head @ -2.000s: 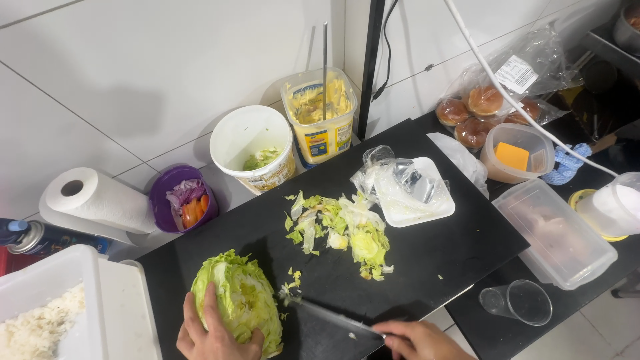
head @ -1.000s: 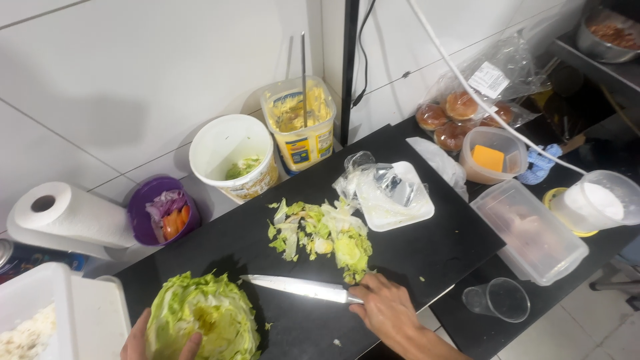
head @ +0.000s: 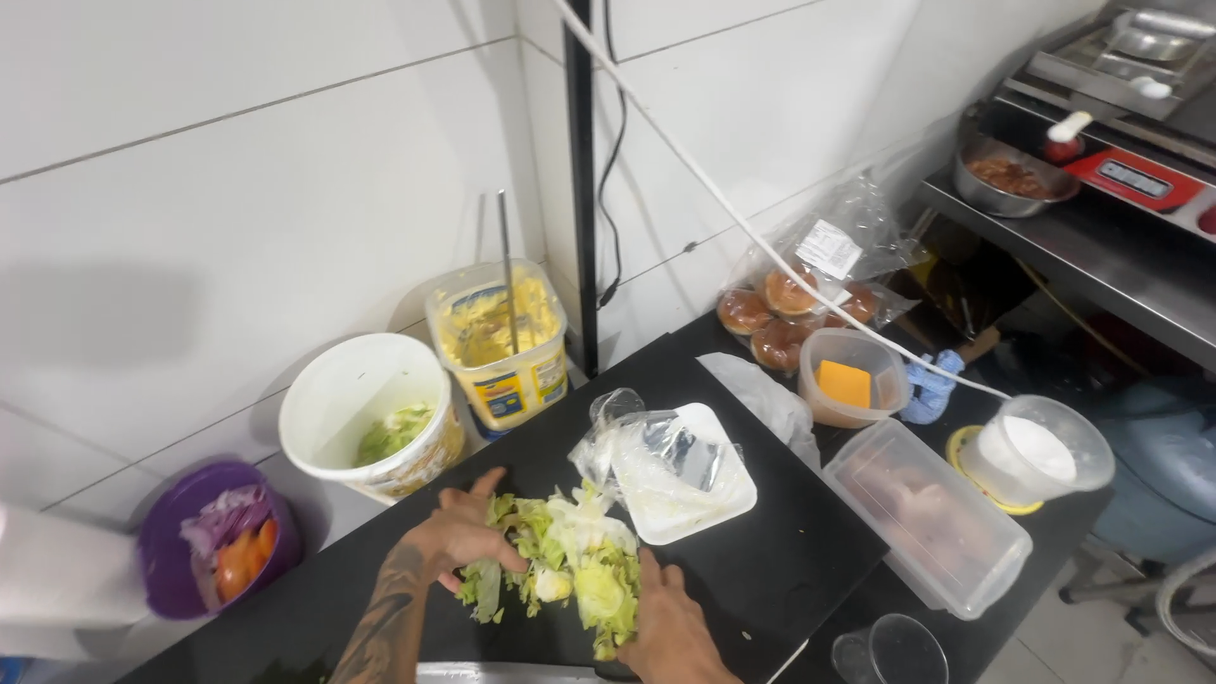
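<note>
Chopped lettuce (head: 560,560) lies in a loose heap on the black board (head: 760,579). My left hand (head: 461,532), its forearm tattooed, touches the heap's left side with fingers spread. Against the right side rests my right hand (head: 670,617), fingers somewhat bent. Between my forearms, at the bottom edge, the knife blade (head: 508,673) lies on the board, partly cut off by the frame. Only a dark green bit of the lettuce head (head: 290,671) shows at the bottom left. Behind the heap is a white foam tray (head: 684,475) with crumpled plastic film.
Along the wall stand a purple bowl (head: 157,560) of onion and tomato, a white bucket (head: 366,351) with lettuce and a tub (head: 499,380) of yellow spread. To the right are bagged buns (head: 788,290), a cheese container (head: 855,418), a lidded box (head: 931,518) and a clear cup (head: 893,651).
My right hand has let go of the knife and moved to the chopped lettuce. My left hand has left the lettuce head for the same heap. The view has shifted right.
</note>
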